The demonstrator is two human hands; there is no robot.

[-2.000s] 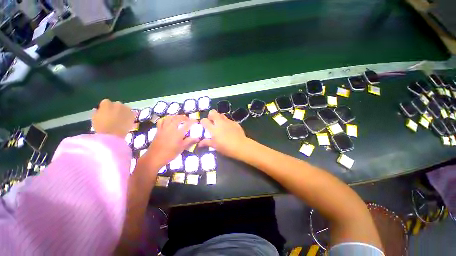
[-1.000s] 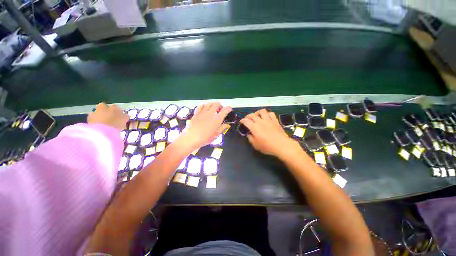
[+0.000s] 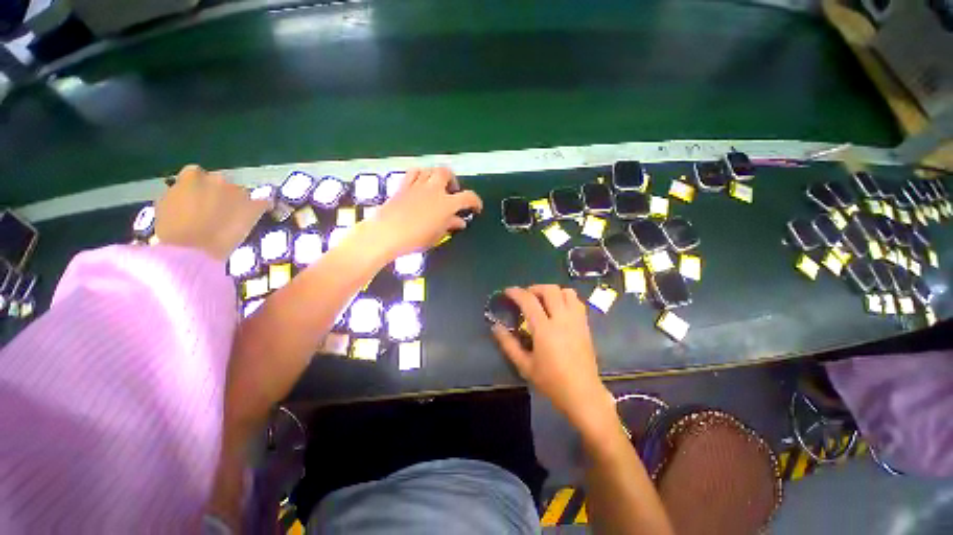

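My left hand (image 3: 423,214) is on a dark-screen watch unit at the right end of the top row of white-screen units (image 3: 328,191); the fingers cover most of it. My right hand (image 3: 552,340) holds a dark-screen unit (image 3: 504,311) on the bench near the front, with thumb and fingers around its right side. White-screen units with small battery squares lie in rows at left, partly under my left forearm. Dark-screen units (image 3: 587,261) with silvery-yellow pouch batteries (image 3: 673,326) lie in a loose cluster right of centre.
A neighbour's hand (image 3: 204,212) and pink sleeve reach over the left rows. Another dark cluster (image 3: 867,232) lies far right, near a pink-purple sleeve (image 3: 899,408). A pale rail (image 3: 502,162) runs behind, with a green surface (image 3: 470,94) beyond. A round stool (image 3: 719,475) stands below the bench.
My right hand has moved toward the bench's front edge with a dark unit. My left hand remains at the top row's right end. The camera view has shifted.
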